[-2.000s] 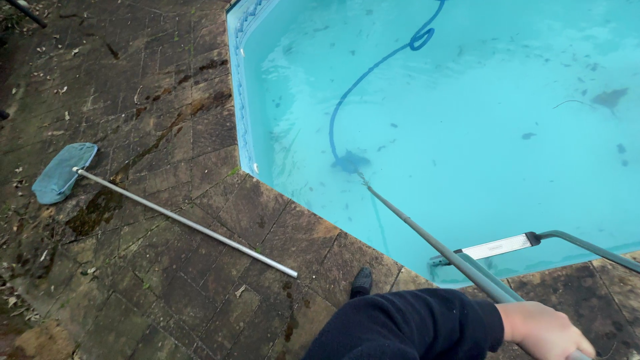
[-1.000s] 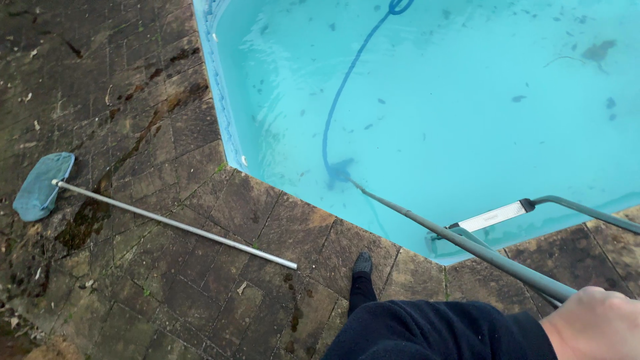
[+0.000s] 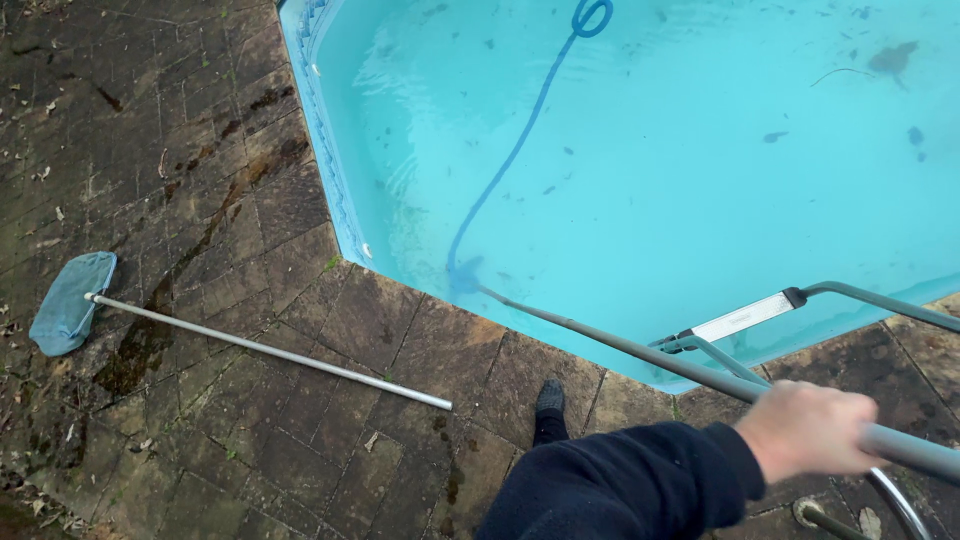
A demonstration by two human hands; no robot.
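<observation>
My left hand (image 3: pixel 810 427), in a dark sleeve, is closed around a long grey pole (image 3: pixel 660 360) at the lower right. The pole slopes from the right edge down into the water. Its far end meets a blurred blue pool vacuum head (image 3: pixel 466 276) underwater, close to the near pool wall. From there a blue hose (image 3: pixel 517 142) runs up through the water to a loop at the top. My right hand is not in view.
A skimmer net (image 3: pixel 73 304) with a metal pole (image 3: pixel 277 350) lies on the stone paving (image 3: pixel 292 450) at left. My foot (image 3: pixel 550 396) stands near the pool edge. A pool ladder step (image 3: pixel 742 315) and its rails (image 3: pixel 885 301) lie right of the grey pole.
Since a second ago, my left hand has moved left and up in view, staying around the pole. The vacuum head has shifted left, nearer the pool's near-left corner.
</observation>
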